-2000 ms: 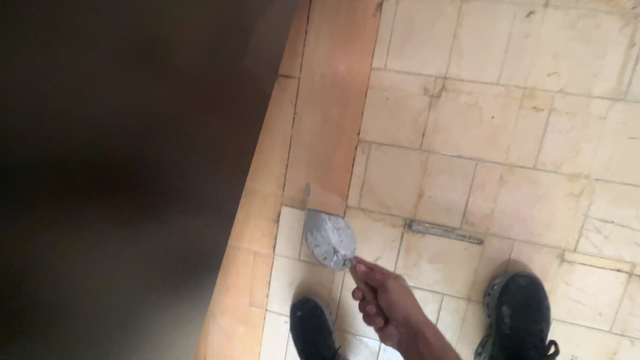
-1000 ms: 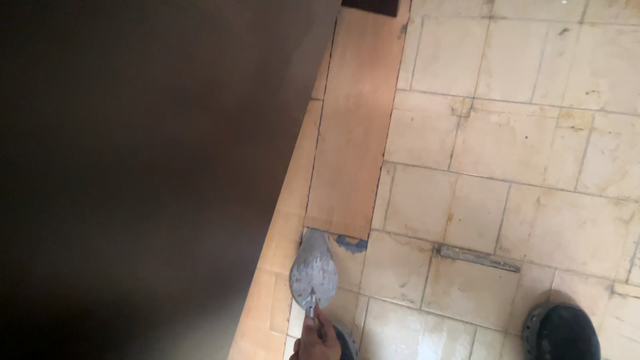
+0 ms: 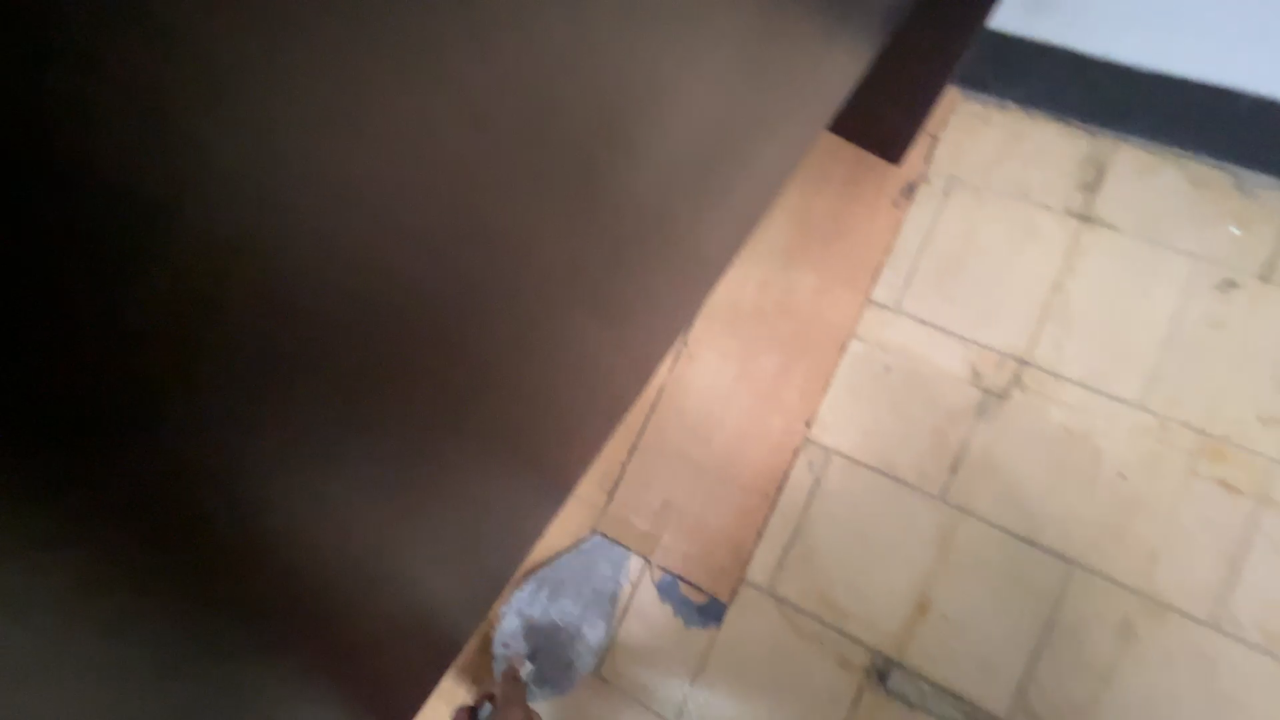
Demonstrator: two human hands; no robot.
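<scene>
My right hand (image 3: 505, 702), only partly in view at the bottom edge, grips a pointed masonry trowel whose handle is mostly hidden. The grey-smeared metal blade (image 3: 560, 620) points up and right, its tip at the lower left corner of a light wood-toned floor plank (image 3: 765, 370). A ragged blue-grey patch (image 3: 690, 600) shows at the plank's lower end, right of the blade. My left hand is out of view.
A large dark blurred surface (image 3: 350, 300) hides the left side. Beige floor tiles (image 3: 1010, 400) spread right of the plank. A dark brown strip (image 3: 910, 85) lies at its far end, near a dark skirting (image 3: 1130, 100) under a pale wall.
The trowel tip has moved leftward along the plank's end since the oldest frame, and the blue-grey patch has come into sight. The view has shifted toward the skirting; the shoes are out of frame.
</scene>
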